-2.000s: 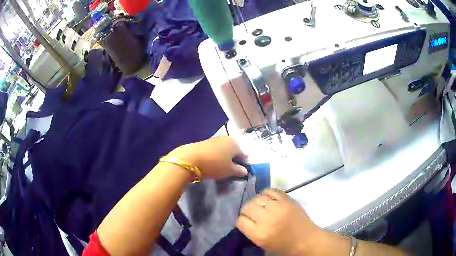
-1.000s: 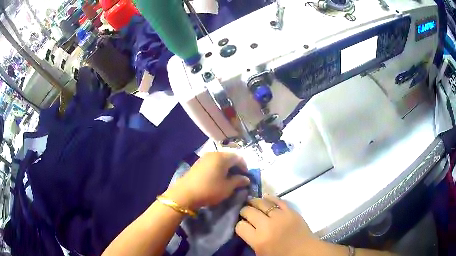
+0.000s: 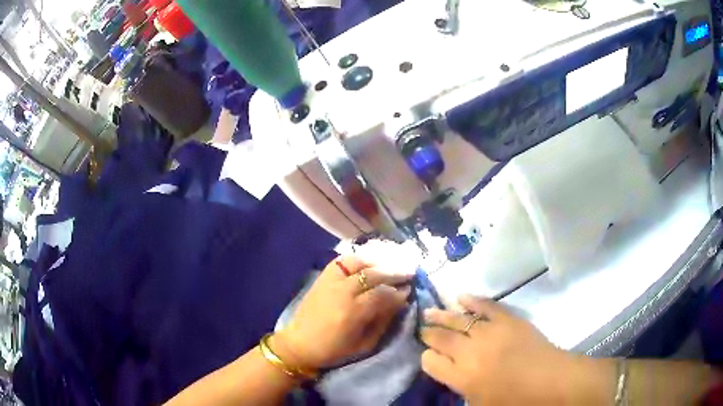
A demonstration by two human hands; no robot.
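Note:
A navy garment piece with a pale grey inner face lies below the needle area of the white sewing machine. My left hand pinches its narrow navy edge just in front of the presser foot area, which is overexposed. My right hand holds the same edge a little nearer to me, fingertips on the cloth. The hands are close together but apart. The needle tip cannot be made out. The blue tension dial and a lower blue knob are above the hands.
A large navy garment pile lies left of the machine. A green thread cone stands over the head. A white flap hangs under the arm. A dark bottle and a red container are behind. Grey tape follows the curved front edge.
Both hands stay on the cloth edge near the needle. My left hand has turned over the edge, its fingers now closer to it. The view has shifted and come nearer to the machine head.

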